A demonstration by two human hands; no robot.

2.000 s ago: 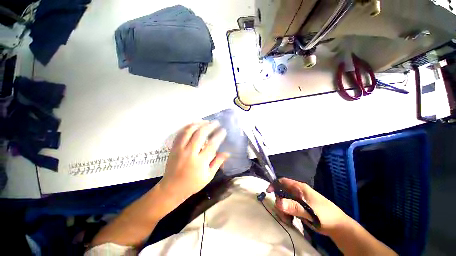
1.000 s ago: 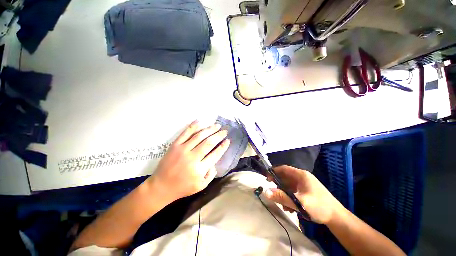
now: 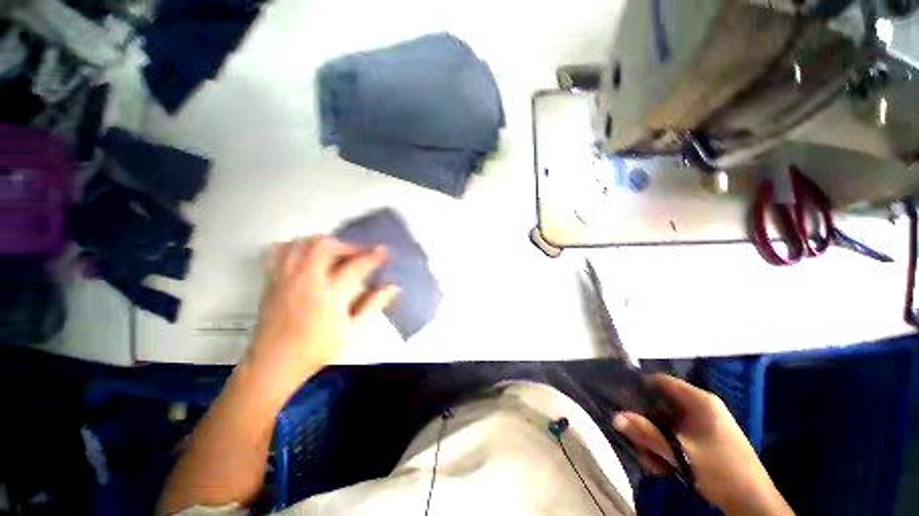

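Observation:
A blue-grey flap piece (image 3: 408,277) lies flat on the white table, left of the shears. My left hand (image 3: 317,292) is on its left edge, thumb and fingers over it; the hand is blurred. My right hand (image 3: 695,433) grips the dark handles of the tailor's shears (image 3: 607,317) at the table's front edge. Their silver blades point up and away over the table and do not touch the piece. A fanned pile of blue-grey flap pieces (image 3: 413,111) lies farther back.
The sewing machine head (image 3: 746,91) and bed plate (image 3: 625,217) are at the back right, with red-handled scissors (image 3: 793,217) under the arm. Dark navy cut pieces (image 3: 136,222) and a purple object (image 3: 32,191) are at left. A blue basket (image 3: 826,388) is below right.
My left hand and the piece have moved left, away from the shears. The piece has turned and lies flat on the table. The view has shifted left.

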